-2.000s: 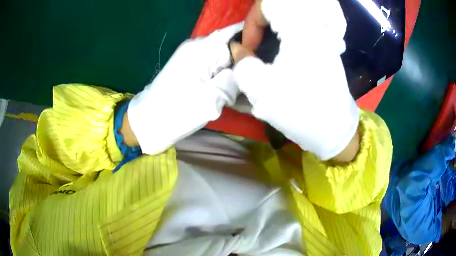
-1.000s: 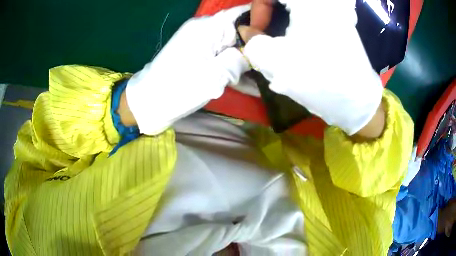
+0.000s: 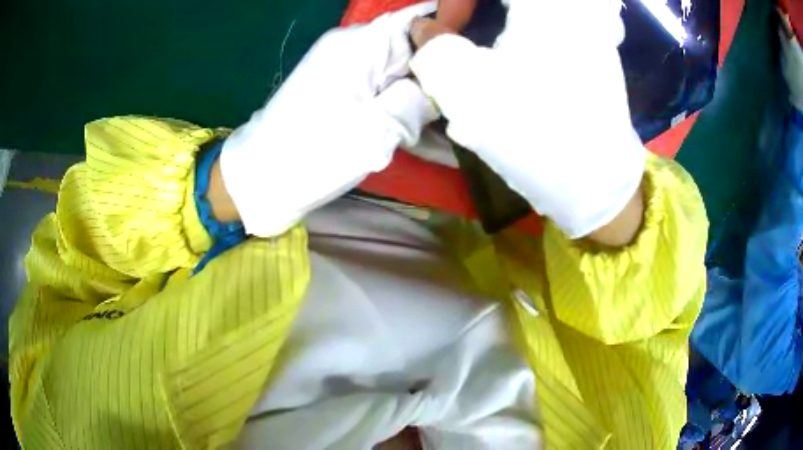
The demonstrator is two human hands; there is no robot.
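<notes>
A glossy black display panel (image 3: 674, 75) lies on a red foam pad (image 3: 423, 186), mostly behind my right hand. A dark strip or panel part (image 3: 495, 195) shows below my right hand, at the pad's near edge. My left hand (image 3: 321, 132), in a white glove with a blue wrist band, and my right hand (image 3: 541, 114), also gloved white, meet at the top centre. Their bare fingertips are close together over a dark part. The fingers overlap and are partly cut off by the top edge, so what they grip is hidden.
A dark-green bench surface (image 3: 167, 66) spreads on the left and also shows at right. A thin thread or cord (image 3: 283, 57) lies on it. A person's blue sleeve (image 3: 768, 290) is at the right edge. Grey floor with a yellow line shows at far left.
Since two seconds ago, both hands have moved slightly up in the picture, and more of the dark part shows below my right hand. The blue-clothed person at right has shifted.
</notes>
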